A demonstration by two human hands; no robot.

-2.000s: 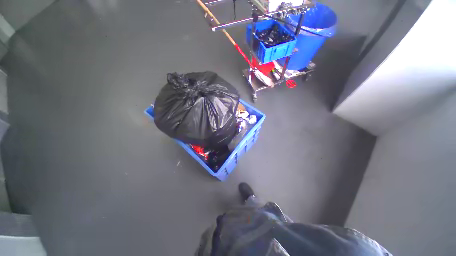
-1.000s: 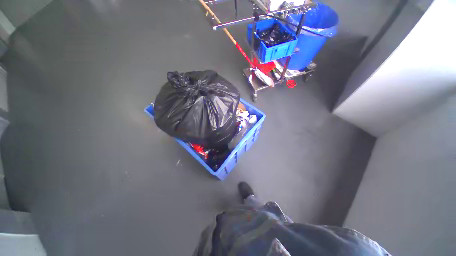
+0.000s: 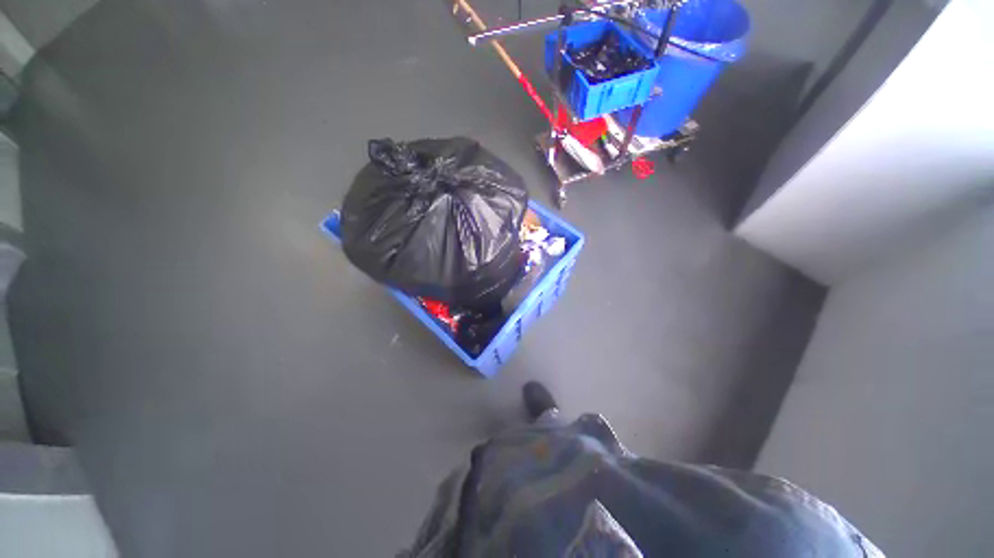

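Note:
A blue turnover crate (image 3: 531, 325) stands on the grey floor in front of me. A big black knotted bin bag (image 3: 436, 221) sits on top of it and covers its far left part. Loose waste (image 3: 538, 242) in white, brown and red shows in the crate beside and below the bag. Neither my left hand nor my right hand is in the picture. My dark clothing and one dark shoe show at the bottom.
A janitor's cart (image 3: 562, 174) stands beyond the crate, with a small blue crate (image 3: 606, 96), a round blue waste bin (image 3: 698, 55), a red dustpan (image 3: 586, 129) and a tan and red pole (image 3: 510, 65). A pale wall (image 3: 905, 164) juts in at the right.
The view has shifted slightly, so the crate, bag and cart appear a little higher and further right. Nothing has visibly moved on the floor.

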